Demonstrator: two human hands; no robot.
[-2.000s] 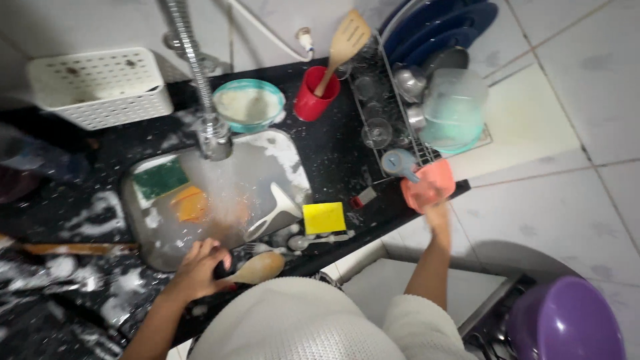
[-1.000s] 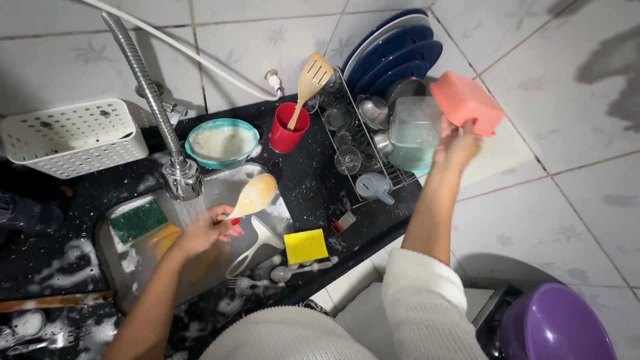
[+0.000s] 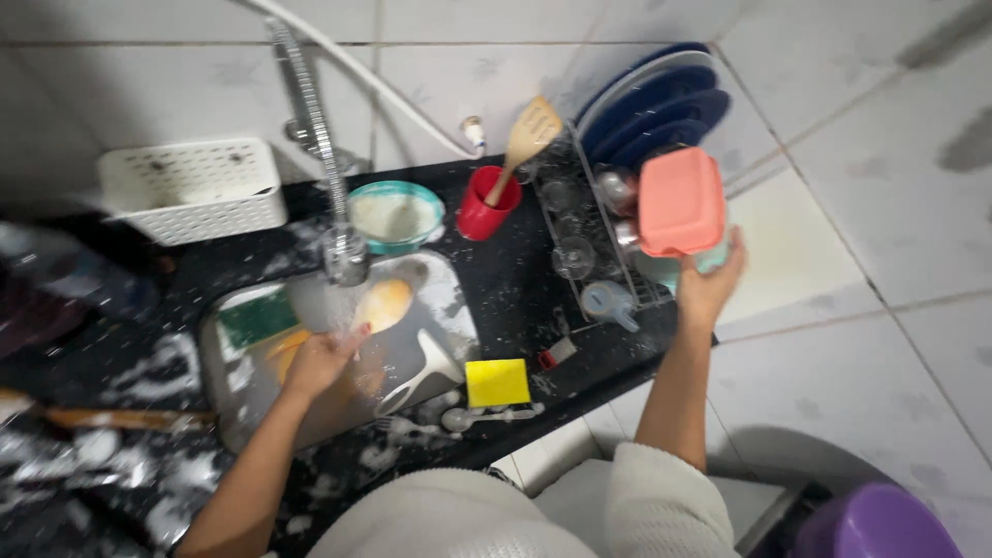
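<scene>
Over the sink (image 3: pixel 325 418), my left hand (image 3: pixel 322 360) holds a wooden spoon (image 3: pixel 386 304), its bowl beside the running stream of the faucet (image 3: pixel 345 256). My right hand (image 3: pixel 709 287) grips a coral plastic container (image 3: pixel 682 201) by its lower edge, above the dish rack (image 3: pixel 616 256). The rack holds blue plates (image 3: pixel 659 116), glasses (image 3: pixel 573 257) and a light blue cup (image 3: pixel 608 302). A green scouring pad (image 3: pixel 257 318), something orange and a white-handled utensil (image 3: pixel 426 368) lie in the sink.
A white perforated basket (image 3: pixel 205 201), a teal-rimmed bowl (image 3: pixel 395 217) and a red cup (image 3: pixel 490 205) with a slotted wooden turner (image 3: pixel 535 132) stand along the wall. A yellow sponge (image 3: pixel 497 383), a spoon (image 3: pixel 461 419) and a fork (image 3: pixel 415 426) lie by the front edge. A purple tub (image 3: pixel 883 527) is at lower right.
My left hand has lifted the wooden spoon from the counter's front edge to the faucet's stream. My right hand has raised the coral container from beside the rack, and it is now over the rack.
</scene>
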